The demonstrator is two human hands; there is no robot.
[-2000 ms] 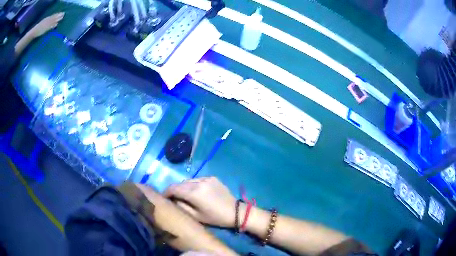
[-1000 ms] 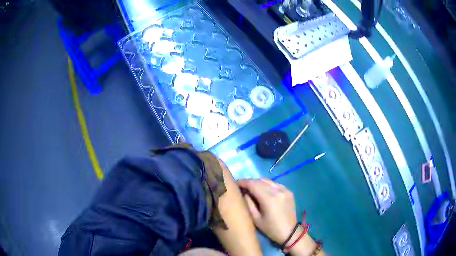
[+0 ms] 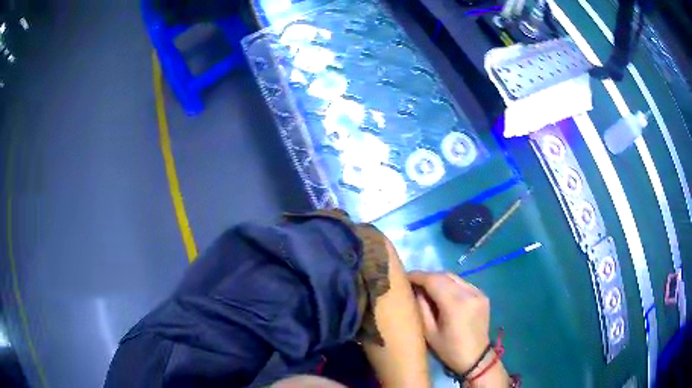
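My right hand (image 3: 459, 312), bare with bracelets at the wrist, rests against my bare left forearm. Its fingers are curled and their tips are hidden behind the forearm. The left forearm is folded back to the bottom edge and my left hand is out of the picture. Beyond the right hand lie a blue-handled brush (image 3: 501, 260), a thin metal pick (image 3: 492, 229) and a black round disc (image 3: 467, 223). A clear blister tray (image 3: 410, 91) lies beyond, with white ring parts (image 3: 424, 166) in its near pockets and strong glare.
Carrier plates (image 3: 608, 298) with round parts lie in line at right, running under a white shield (image 3: 548, 110) below a perforated metal cover (image 3: 542, 70) with violet glow. A squeeze bottle (image 3: 624, 133) stands behind. A blue stool (image 3: 193, 64) is at upper left.
The view has turned, so the bench items appear further right and more floor shows at left. My right hand stays against the left forearm. The pick, brush and disc lie as before.
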